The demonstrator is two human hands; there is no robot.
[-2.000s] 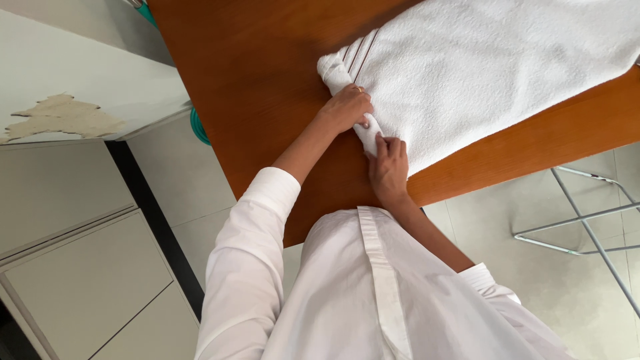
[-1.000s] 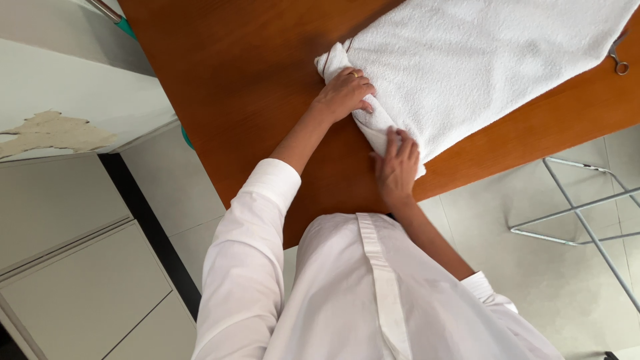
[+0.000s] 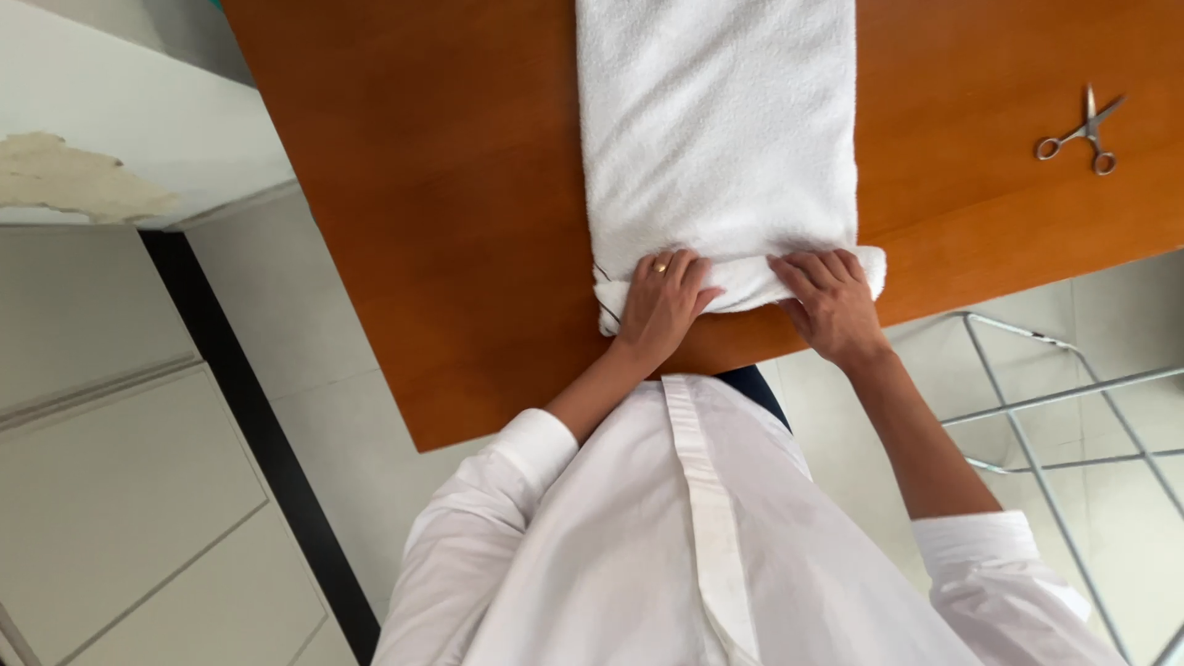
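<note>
A white terry towel [image 3: 721, 129] lies lengthwise on the brown wooden table [image 3: 444, 203], its far end beyond the top of the view. Its near end is rolled into a thick edge, with dark stripes showing at the left corner. My left hand [image 3: 664, 305], with a ring on one finger, grips the left part of the roll. My right hand [image 3: 830, 301] holds the roll near its right end, fingers curled over the top. The undersides of both hands' grips are hidden.
Metal scissors [image 3: 1091, 134] lie with blades apart on the table at the right. A metal tube frame [image 3: 1027, 407] stands on the floor at the lower right. At the left are a white wall with a peeled patch [image 3: 74, 176] and pale cabinet fronts [image 3: 139, 518].
The towel has turned from a slant to nearly straight away from me, its rolled end now crosswise in front. My hands have moved farther apart along the roll. The scissors are now fully in view.
</note>
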